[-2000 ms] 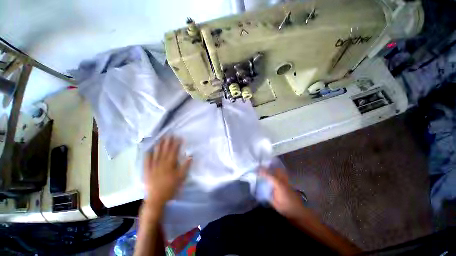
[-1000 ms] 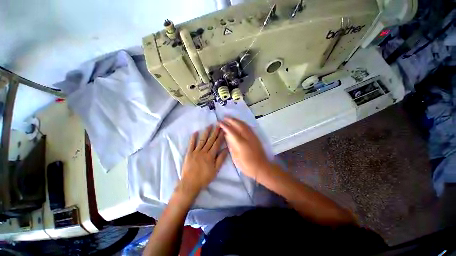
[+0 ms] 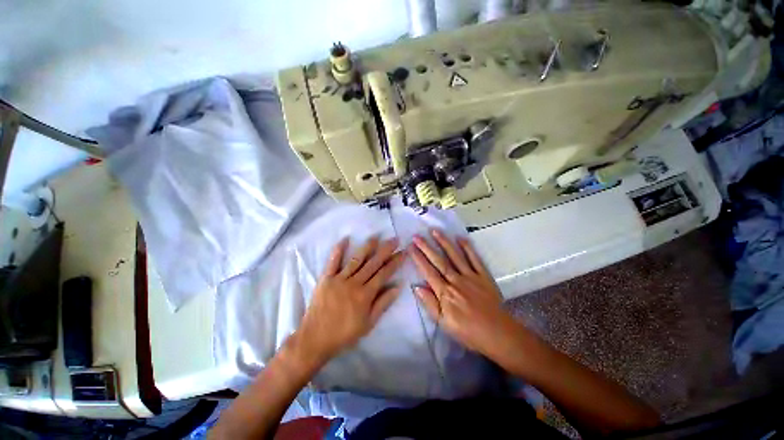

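Observation:
A light grey fabric piece [image 3: 258, 318] lies over the table and under the left end of the cream sewing machine [image 3: 516, 112]. A seam line [image 3: 434, 339] runs in the cloth toward the presser foot area [image 3: 384, 204]. My left hand [image 3: 348, 296] lies flat on the cloth left of the seam, fingers slightly apart. My right hand [image 3: 460, 296] lies flat on the cloth right of the seam, fingers spread, below the cream tension knobs [image 3: 437, 194]. Neither hand grips the cloth. The needle itself cannot be made out.
Another machine table [image 3: 94, 223] with a dark oblong object [image 3: 77, 320] stands at left. Grey cloth [image 3: 206, 180] is spread left of the machine head. A heap of bluish grey garment pieces [image 3: 761, 258] is at far right. The speckled brown floor [image 3: 636, 335] shows at lower right.
My right hand has moved from the cloth's lower right edge to beside the seam and flattened. My left hand has moved right, near the seam. The view has shifted slightly.

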